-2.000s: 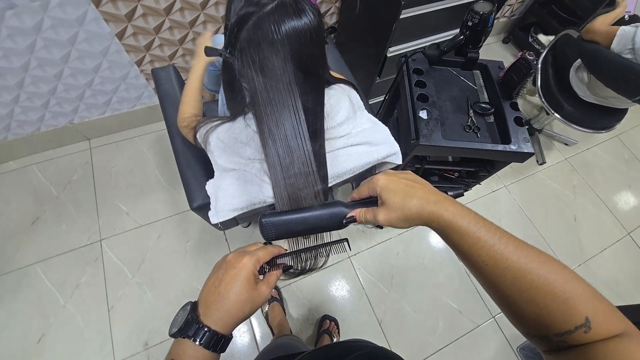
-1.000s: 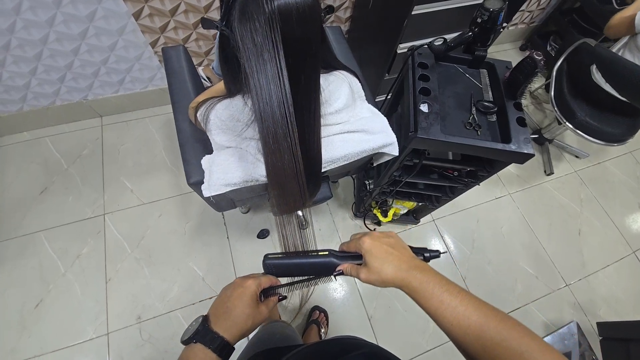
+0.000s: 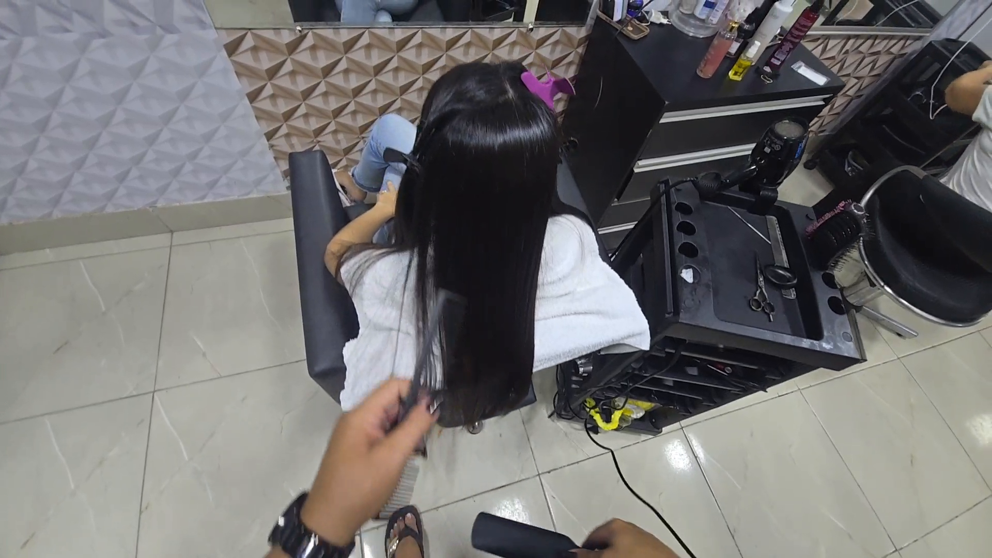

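Long straight dark hair [image 3: 488,232] hangs down the back of a seated person, over a white towel [image 3: 589,294]. A purple clip [image 3: 547,88] is at the top of the head, and a dark clip [image 3: 401,159] sits at its left side. My left hand [image 3: 372,457], with a black watch at the wrist, pinches a thin strand of hair at the lower left; a comb [image 3: 399,488] extends below the fingers. At the bottom edge, my right hand [image 3: 624,540] is closed around a black flat iron [image 3: 519,536], away from the hair.
A black salon trolley [image 3: 697,310] at the right holds scissors [image 3: 761,291], a comb and a hair dryer [image 3: 777,151]. A power cord [image 3: 639,496] runs over the tiled floor. Bottles stand on a black cabinet [image 3: 659,62]. Another person sits at the far right beside a black chair [image 3: 922,240].
The flat iron and my right hand have moved down, away from the hair. My left hand has moved from the hair ends to a thin strand at the left. The view has tilted up.
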